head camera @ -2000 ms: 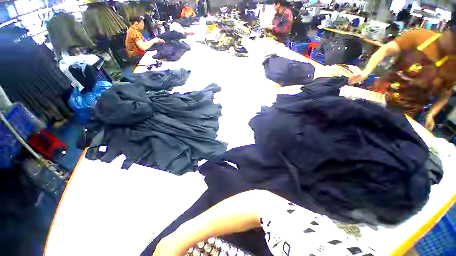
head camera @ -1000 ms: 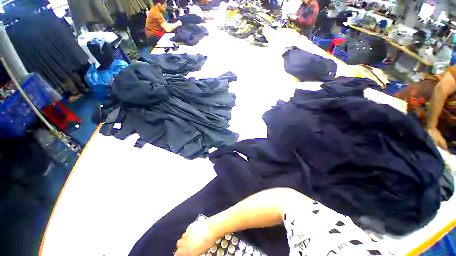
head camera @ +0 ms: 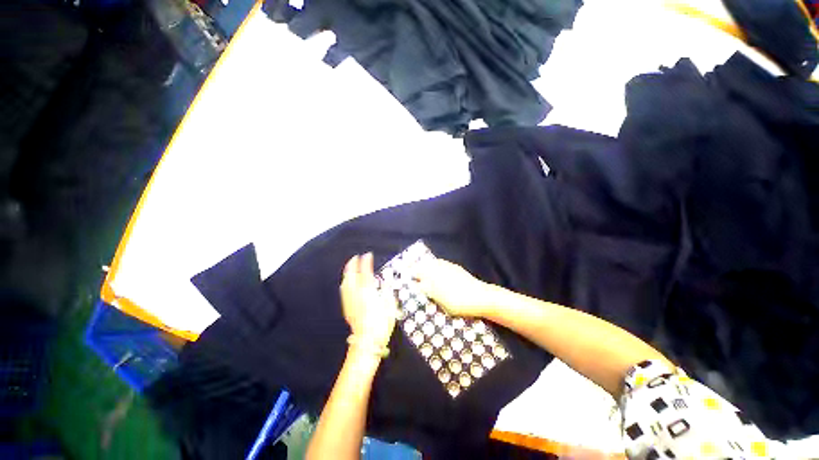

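Observation:
A clear button tray with rows of round gold and whitish buttons lies slanted on the dark garment. My left hand is at the tray's upper left edge, fingers pointing up; its exact hold on the tray is unclear. My right hand grips the upper part of the tray from the right side, with its fingers over the pockets. The upper pockets beyond my hands look paler than the lower ones. The fingertips are blurred.
The navy garment heap lies to the right. A second, greyer garment pile is at the top. The white table has a yellow-orange edge. A blue crate stands below its left corner.
The view has tilted down to the work. The tray, earlier cut off by the lower edge, now shows fully. My left hand has come into view, and my right hand lies at the tray's upper part.

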